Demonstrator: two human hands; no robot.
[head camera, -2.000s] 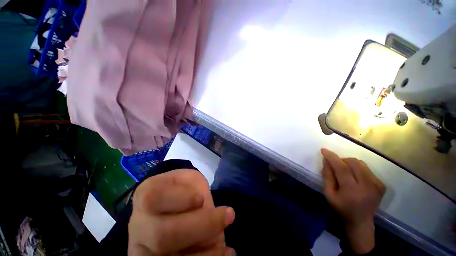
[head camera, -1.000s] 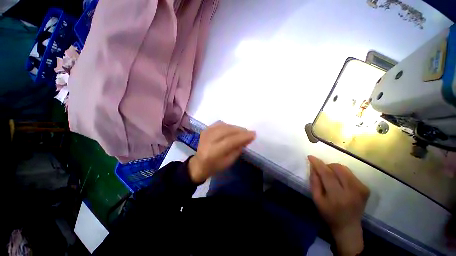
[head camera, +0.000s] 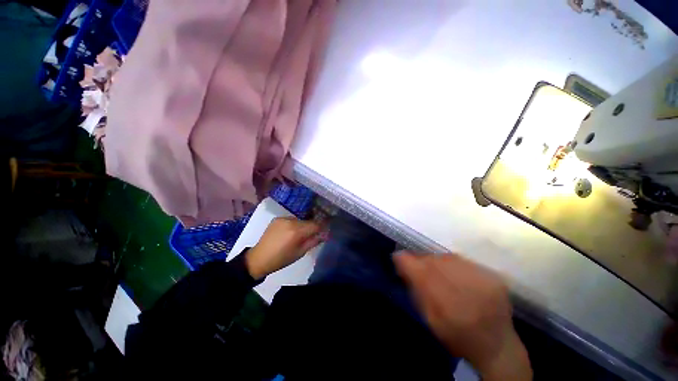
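Note:
A tall draped heap of dusty-pink cloth panels (head camera: 223, 111) hangs over the left end of the white table (head camera: 416, 149). My left hand (head camera: 284, 244) is below the table's front edge, over the lap; its fingers are bent together, and I cannot tell if they hold something small. My right hand (head camera: 461, 301) is blurred at the front edge, left of and below the needle plate (head camera: 535, 186); its grip is unclear. The white sewing machine head (head camera: 632, 126) stands at the right, its needle area in lamp glare. No cloth shows under it.
A grey ruler strip (head camera: 357, 208) runs along the table's front edge. Blue crates stand below the heap (head camera: 208, 242) and at the upper left (head camera: 74, 56), with pink scraps (head camera: 97, 93) nearby. A white board (head camera: 279, 279) lies near the lap.
My left hand has moved off the table edge, down and left over the lap. My right hand has slid left and down from the table top to its front edge. The view has shifted slightly.

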